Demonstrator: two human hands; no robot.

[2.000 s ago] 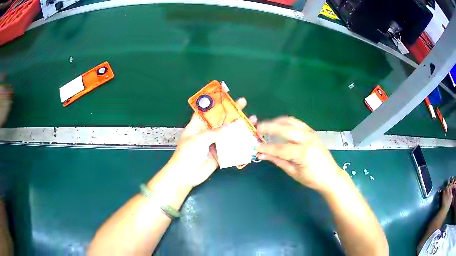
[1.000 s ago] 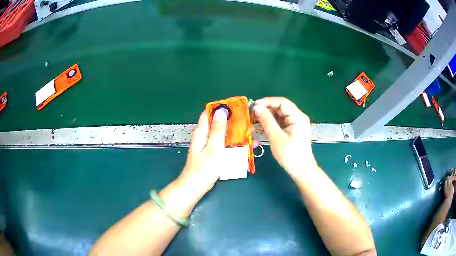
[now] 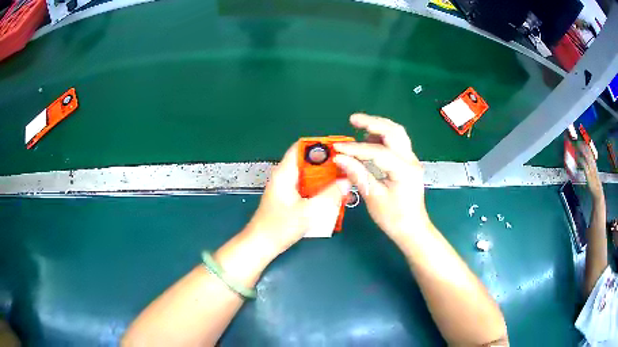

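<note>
An orange phone housing [image 3: 314, 177] is upright in front of me, its dark ring with a pale centre [image 3: 317, 154] at the top left. A white sheet [image 3: 324, 222] covers its lower end. My left hand [image 3: 288, 196] holds the housing from the left, thumb across its middle. My right hand [image 3: 383, 169] is at its upper right side, fingertips over the edge beside the ring. The fingers hide that edge, and I cannot tell if they pinch anything. A thin white ring [image 3: 352, 198] shows just right of the housing.
Orange housings with white sheets lie on the green belt at left [image 3: 53, 116] and right [image 3: 465, 110]. White scraps [image 3: 482, 245] and a dark slab phone [image 3: 573, 215] lie on the right bench. A grey post [image 3: 542, 125] stands near another person's arm [image 3: 596, 217].
The belt housings have moved left. My left thumb has moved down off the ring. My right fingers have come over the housing's upper right. The other person's arm has reached forward.
</note>
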